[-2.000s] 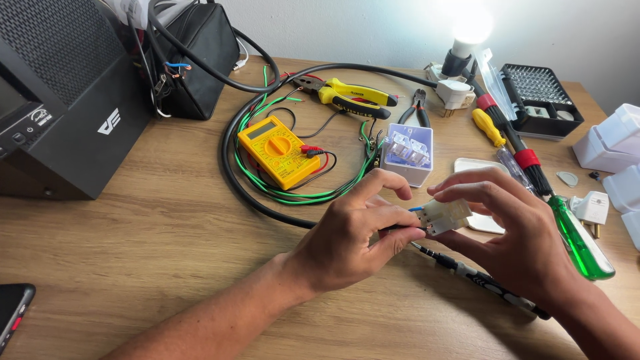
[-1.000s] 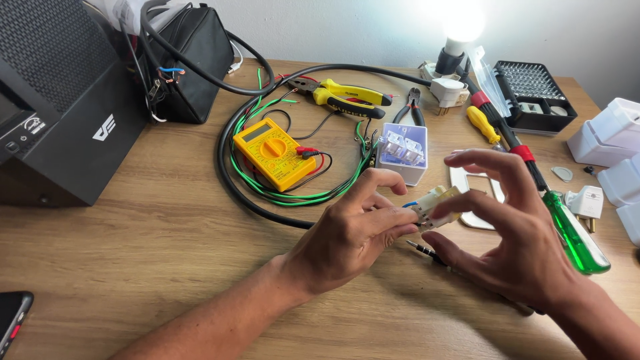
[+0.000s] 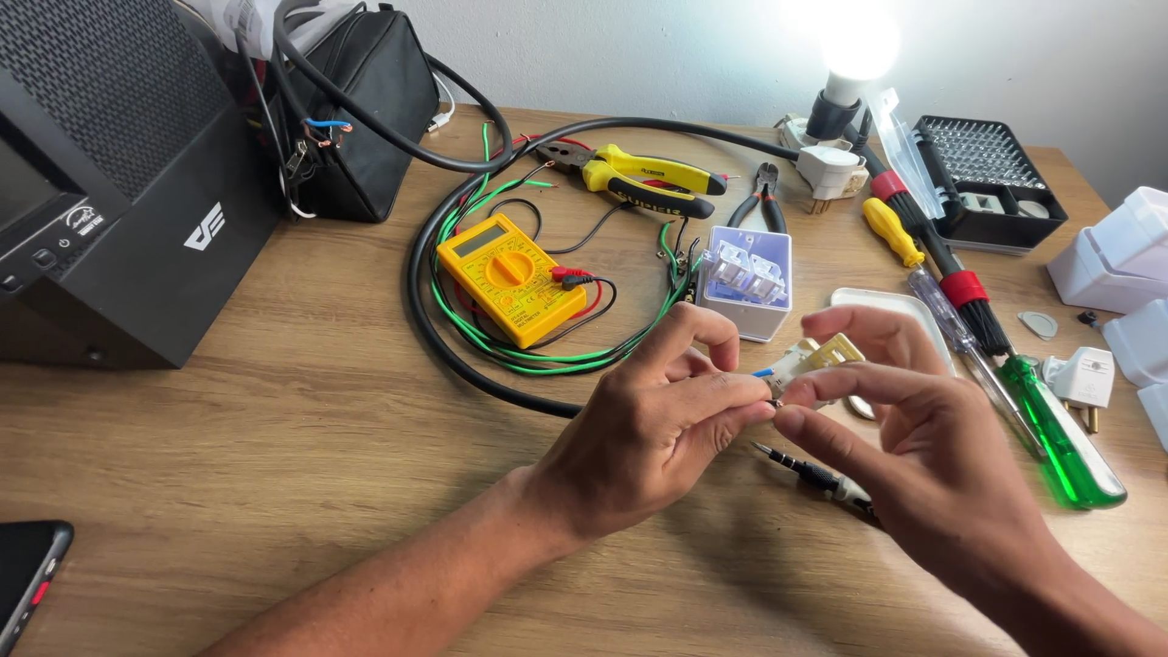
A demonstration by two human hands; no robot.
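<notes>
My left hand [image 3: 652, 420] pinches a dark cable between thumb and index finger, its bare copper end [image 3: 776, 402] showing at the fingertips. A blue wire [image 3: 764, 372] runs from there to a cream and white electrical module [image 3: 821, 358]. My right hand [image 3: 912, 420] has its thumb and index finger at the copper end, and its other fingers curl around the module; whether they grip it is partly hidden. Below the hands lies a precision screwdriver [image 3: 808, 470]. Just beyond them stands a white junction box [image 3: 748, 315] with clear plastic parts in it.
A yellow multimeter [image 3: 511, 278] lies inside a coiled black cable [image 3: 415, 301]. Combination pliers [image 3: 639, 178], cutting pliers [image 3: 765, 196] and a lit bulb [image 3: 853, 46] stand behind. At right are a green-handled screwdriver [image 3: 1063, 447], a white plug [image 3: 1081, 376] and a bit case [image 3: 990, 182].
My right thumb and index finger have come to the wire end at my left fingertips; one second ago they were spread apart. The module has tilted.
</notes>
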